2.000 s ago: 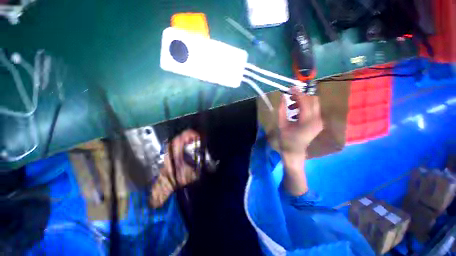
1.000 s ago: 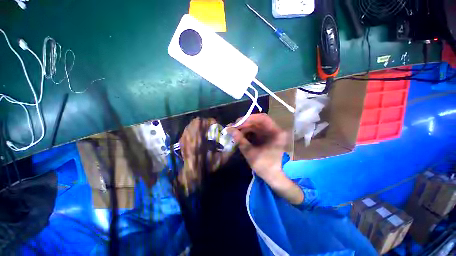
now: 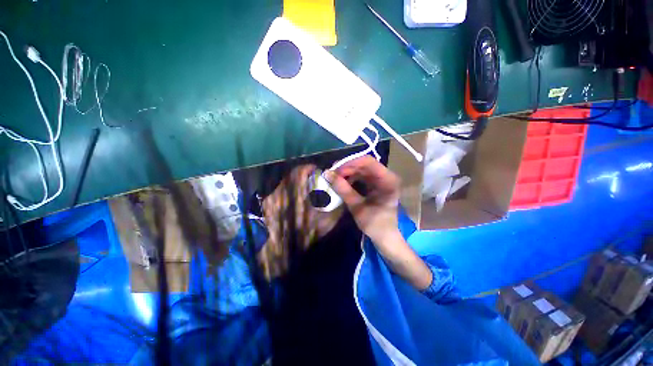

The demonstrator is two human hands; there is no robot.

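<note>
A white power bank (image 3: 315, 78) with a black round spot lies on the green bench, tilted towards its front edge. Its short white charging leads (image 3: 397, 136) hang past that edge; one curves down to my right fingers. My left hand (image 3: 286, 214), below the edge, holds a small white rounded piece (image 3: 326, 194) with a black spot. Dark blurred strands partly hide this hand. My right hand (image 3: 372, 194) pinches the curved lead close against the small piece. Whether the lead is plugged into it cannot be seen.
An orange-yellow piece (image 3: 315, 20), screwdriver (image 3: 404, 41), white case (image 3: 435, 11), black-orange tool (image 3: 482, 71) and fan (image 3: 566, 18) lie along the back and right. A loose USB cable (image 3: 50, 107) lies left. A carton (image 3: 494, 179) with white waste stands below right, beside a red tray (image 3: 555, 161).
My right hand has come left from the lead ends near the carton to the small piece at my left hand. The power bank has turned more steeply, and one lead now bends towards my hands.
</note>
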